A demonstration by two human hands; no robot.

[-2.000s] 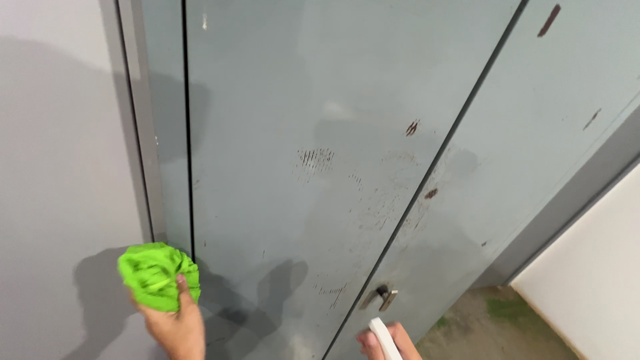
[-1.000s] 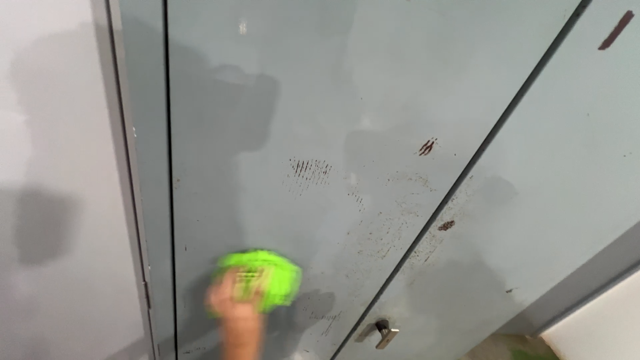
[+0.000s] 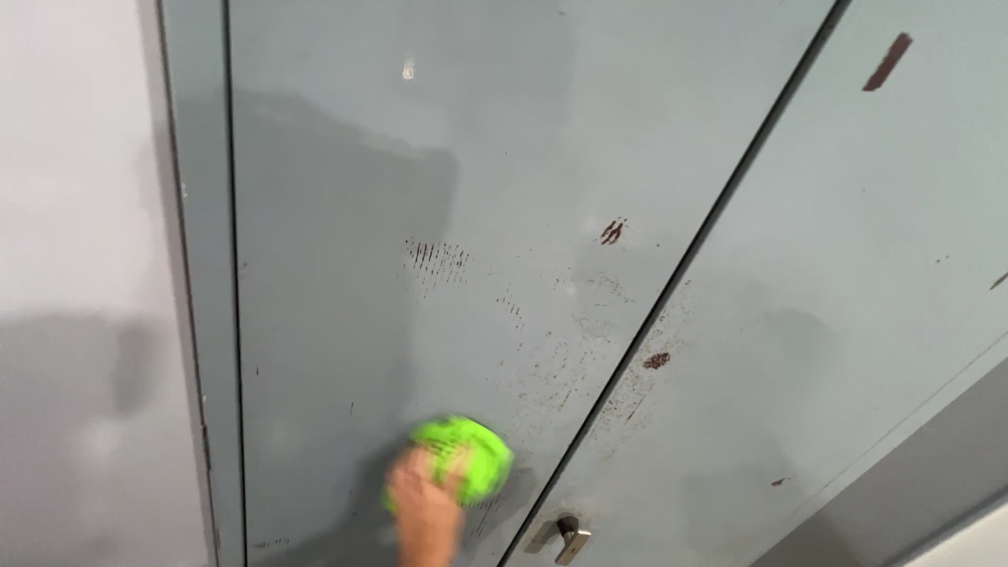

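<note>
My left hand [image 3: 425,488] presses a bunched bright green cloth [image 3: 472,457] against the lower part of a grey door panel [image 3: 331,315]. Hand and cloth are blurred. Brown scuffs and chipped paint [image 3: 437,261] mark the panel above the cloth, with more specks up to the dark seam on the right. My right hand is out of view.
A small metal door handle [image 3: 573,540] sits right of the cloth, beyond the diagonal seam [image 3: 669,283]. The second door leaf [image 3: 827,236] bears several brown chips. A pale wall [image 3: 87,197] borders the frame on the left.
My left hand with the green cloth has moved right across the panel from the door's left edge. My right hand, with a white object two seconds ago, has left the view.
</note>
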